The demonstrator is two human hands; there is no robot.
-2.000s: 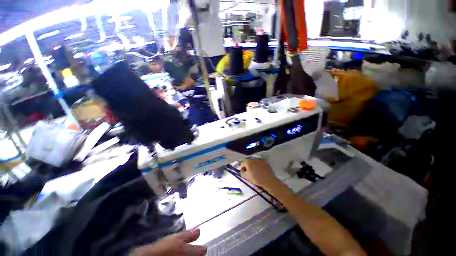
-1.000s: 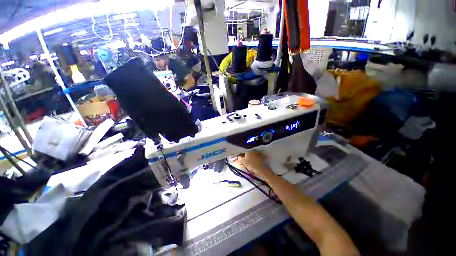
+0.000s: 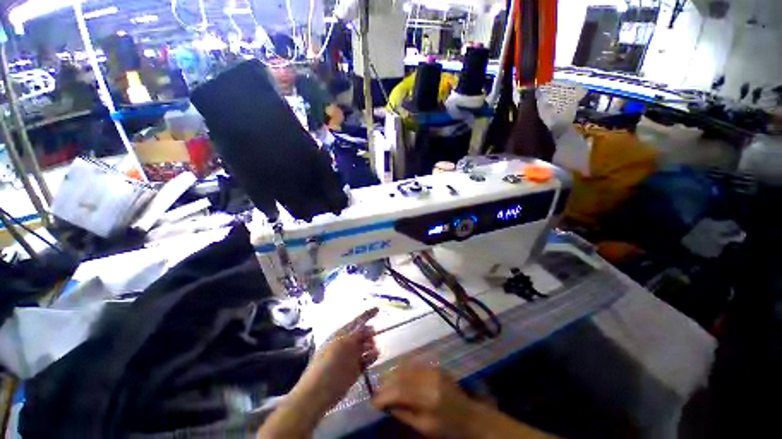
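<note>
A narrow dark strip (image 3: 368, 380) runs between my two hands above the front of the table. My left hand (image 3: 345, 350) has its upper end, with a finger pointing out towards the snips. My right hand (image 3: 420, 396) pinches its lower end. The white sewing machine (image 3: 369, 249) stands behind, its display lit. Looped dark cords (image 3: 467, 317) lie on the bed under the arm. Small yellow-green snips (image 3: 391, 300) lie right of the needle area (image 3: 296, 287). Black fabric (image 3: 163, 343) is heaped at the left, up to the needle.
A black cloth block (image 3: 266, 137) hangs over the needle end of the machine. Small black parts (image 3: 521, 284) lie at the table's right end. Pale fabric (image 3: 664, 343) is at the right. Papers and pale pieces (image 3: 94, 201) are piled at the left. A person (image 3: 309, 94) sits behind.
My right hand has left the cords under the arm and moved to the front edge. My left hand has come into view beside it. A dark strip now shows between them.
</note>
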